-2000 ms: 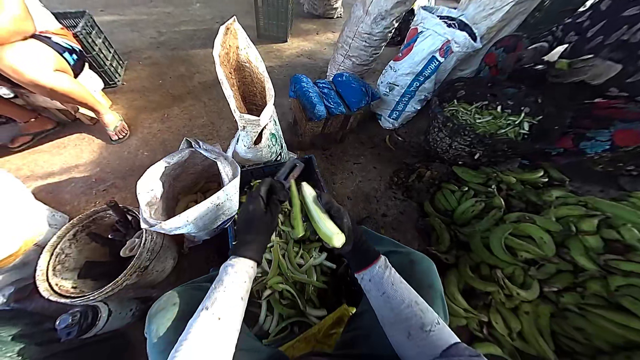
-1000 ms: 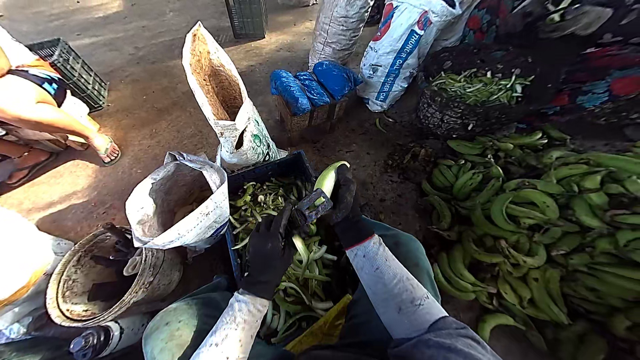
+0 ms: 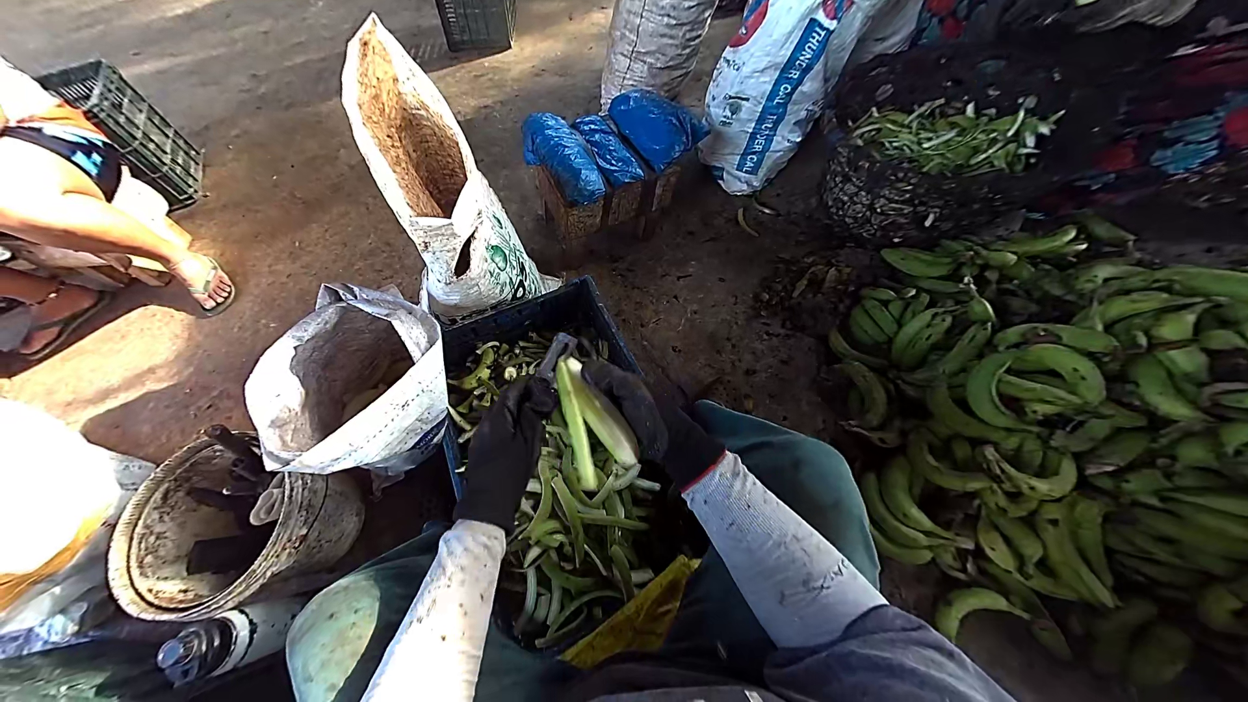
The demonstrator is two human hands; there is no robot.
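Note:
My left hand (image 3: 509, 429), in a black glove, is closed around a small peeling tool (image 3: 557, 353) whose metal end rests at the top of a green plantain. My right hand (image 3: 634, 405), also black-gloved, grips that partly peeled plantain (image 3: 606, 417) from the right. A long strip of green peel (image 3: 576, 429) hangs away from the fruit's left side. Both hands are above a dark blue plastic crate (image 3: 609, 327) between my knees, which holds many loose green peels (image 3: 575, 526).
Left of the crate stand an open white sack (image 3: 341, 380), a taller sack (image 3: 429, 175) and a dirty bucket (image 3: 234, 526). Blue bundles (image 3: 614, 146) lie on a wooden box ahead. Green plantains (image 3: 1033, 429) are heaped at right. A person's sandalled foot (image 3: 205, 283) is at left.
The plantain was upright in my right hand one second ago; now it slants down over the peels. A long peel strip now stands away from it, with the tool at its top.

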